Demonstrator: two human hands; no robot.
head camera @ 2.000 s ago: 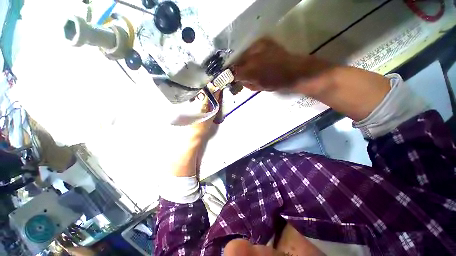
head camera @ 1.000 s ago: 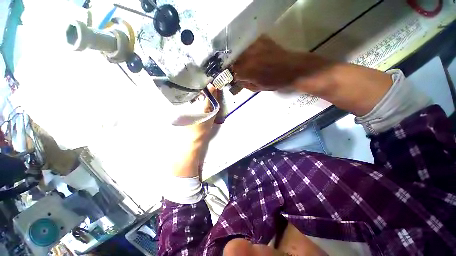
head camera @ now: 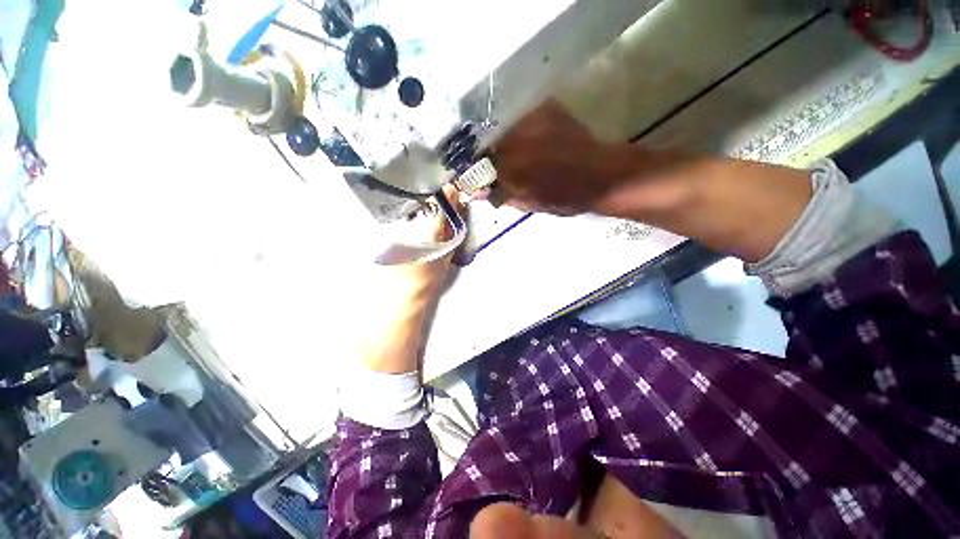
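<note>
The white sewing machine head [head camera: 421, 126], with round black knobs, stands at the upper middle. My left hand [head camera: 421, 263] reaches up beside the needle area; it is washed out by glare and its fingertips are partly hidden by the head. A pale narrow fabric strip [head camera: 423, 254] curves over this hand near the needle; whether the fingers grip it is unclear. My right hand [head camera: 553, 163] is on the other side of the needle area, in shadow, fingers bent behind the ribbed metal part [head camera: 477, 176]. What it holds is hidden.
The machine bed [head camera: 726, 95] has a long dark seam line and a printed ruler strip [head camera: 811, 121]. A red loop handle [head camera: 893, 47] lies at the upper right. A cream post [head camera: 221, 86] stands left of the head. Another machine with a teal disc [head camera: 84, 479] is at lower left.
The view has shifted slightly, so the machine head appears a little further right and lower. Both hands remain by the needle area; the right hand appears slightly lower.
</note>
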